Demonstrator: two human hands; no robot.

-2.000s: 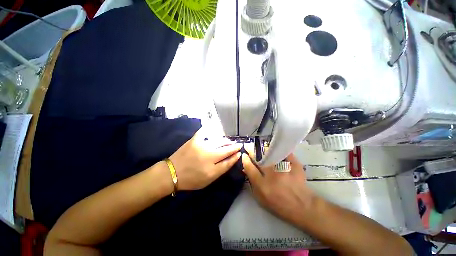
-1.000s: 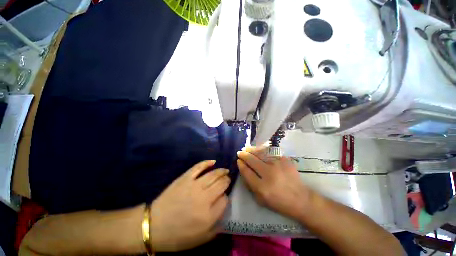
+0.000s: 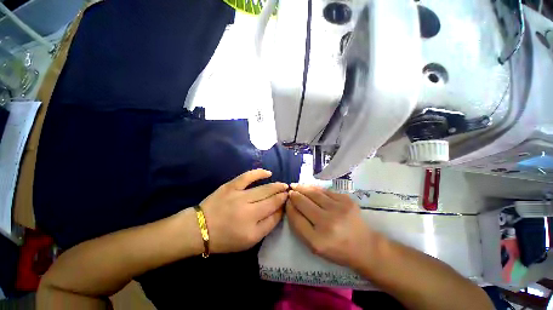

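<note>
A large navy-black garment (image 3: 188, 157) lies over the table left of the sewing machine, its right edge just below the needle area. My left hand (image 3: 245, 209) rests on the cloth, thumb and fingertips pinching its edge. My right hand (image 3: 324, 224) pinches the same edge from the right, fingertips touching those of my left hand. The needle and presser foot area (image 3: 300, 148) is just above the fingertips; the needle itself is too small to make out. The white machine head (image 3: 376, 79) stands over the right half. The pinched bit of cloth is mostly hidden by my fingers.
Red-handled snips (image 3: 431, 189) lie on the machine table (image 3: 394, 236) to the right. A parts tray (image 3: 494, 242) with black and pink-red things is at the far right. A yellow-green fan (image 3: 245, 5) is at the top. A brown board (image 3: 27, 175) and paper sheet (image 3: 18, 151) are at the left.
The cloth edge has come down from the needle area since two seconds ago. My left hand was lower a second ago and has moved up to meet my right fingertips. The view has shifted.
</note>
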